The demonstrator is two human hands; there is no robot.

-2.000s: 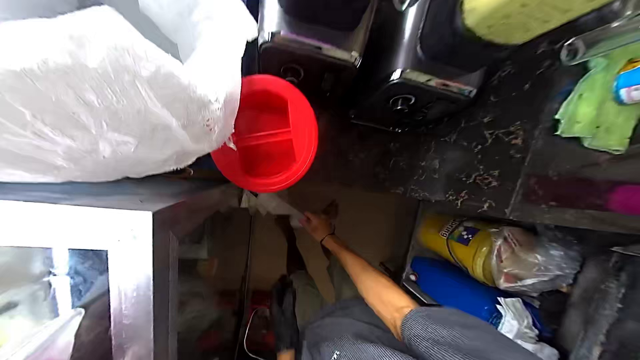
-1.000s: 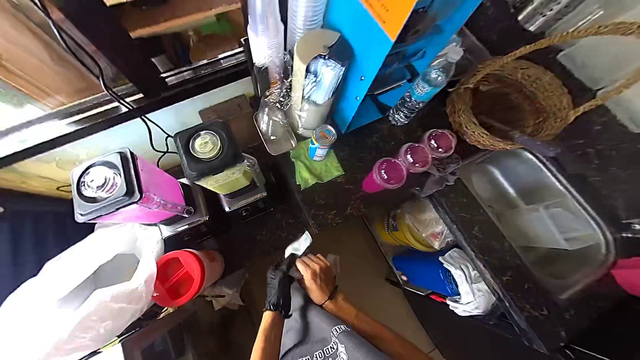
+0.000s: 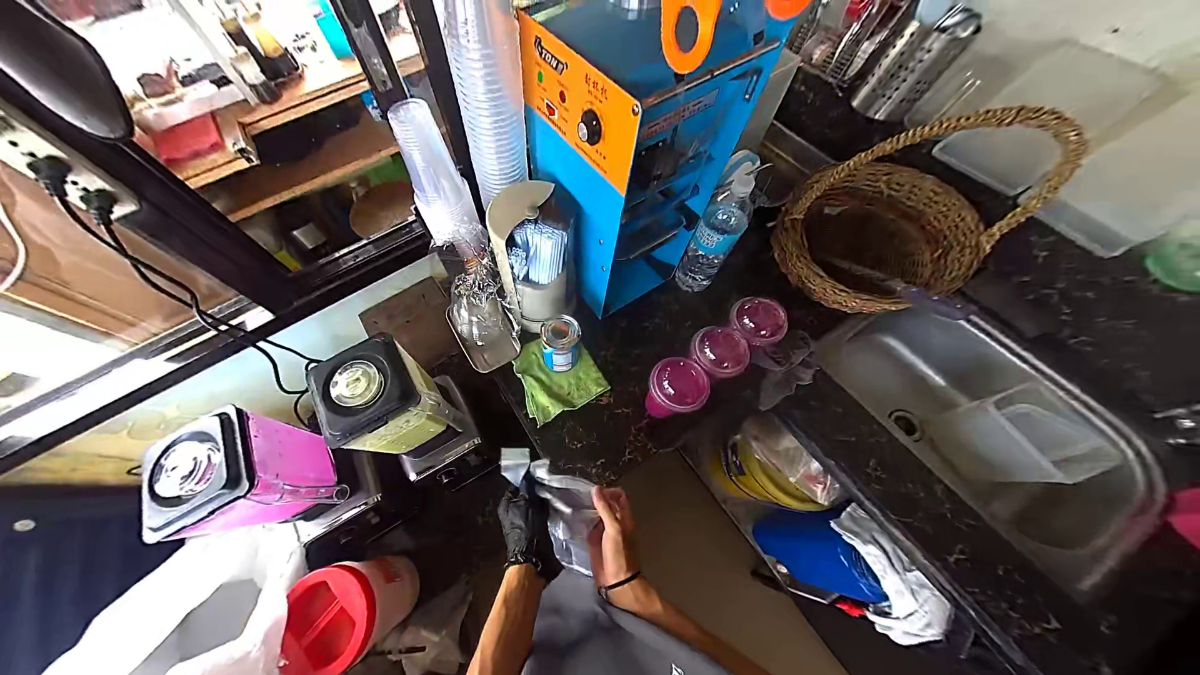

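A clear plastic bag (image 3: 568,520) is between my hands in front of my body. My left hand (image 3: 527,532), in a black glove, grips its left side near the top. My bare right hand (image 3: 614,544), with a dark band at the wrist, holds the bag's right side. Ahead of the hands, a can (image 3: 561,343) stands on a green cloth (image 3: 555,386) on the dark counter. To the right of it, three lidded cups of pink drink (image 3: 679,385) stand in a slanting row.
At left are a blender with pink liquid (image 3: 286,469), one with yellow-green liquid (image 3: 398,412) and a red-lidded container (image 3: 328,619). A blue cup-sealing machine (image 3: 586,187), water bottle (image 3: 717,234), wicker basket (image 3: 877,234) and steel sink (image 3: 994,450) stand beyond and right.
The view has swung far across the counter since the oldest frame. My right hand, reaching below the red lid then, is now at the bag beside my gloved left hand. The bag is spread wider.
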